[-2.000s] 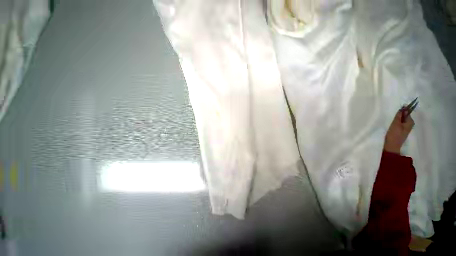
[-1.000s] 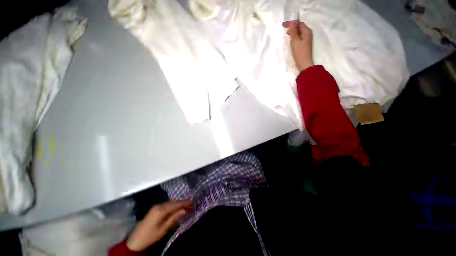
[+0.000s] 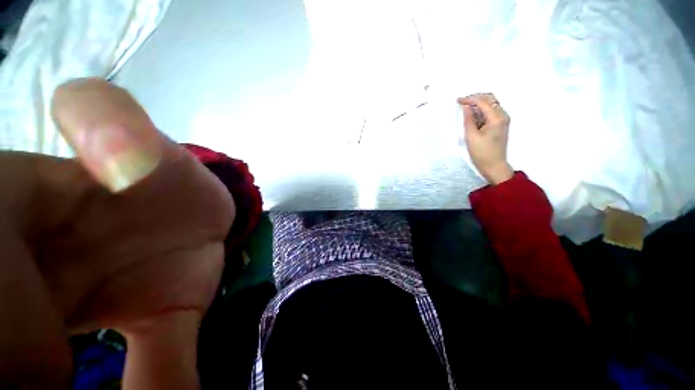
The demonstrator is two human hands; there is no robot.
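White garments [image 3: 610,91] lie on the table at the right, strongly overexposed, so their edges are mostly lost. My right hand [image 3: 486,129] is over the white cloth near the table's front edge, with its fingers curled; whether it holds the snips is not visible. My left hand [image 3: 137,221] is very large and close to the camera at the left, palm side showing, thumb apart; the other fingers are dark and cut off by the frame's left edge.
More white cloth [image 3: 38,84] lies at the far left of the table [image 3: 228,76]. A tan card [image 3: 624,228] hangs at the right pile's front edge. A checked apron [image 3: 343,236] covers my front below the table edge.
My left hand has risen from beside the apron to close before the camera. My right hand has come nearer the table's front edge. The view has turned level with the table.
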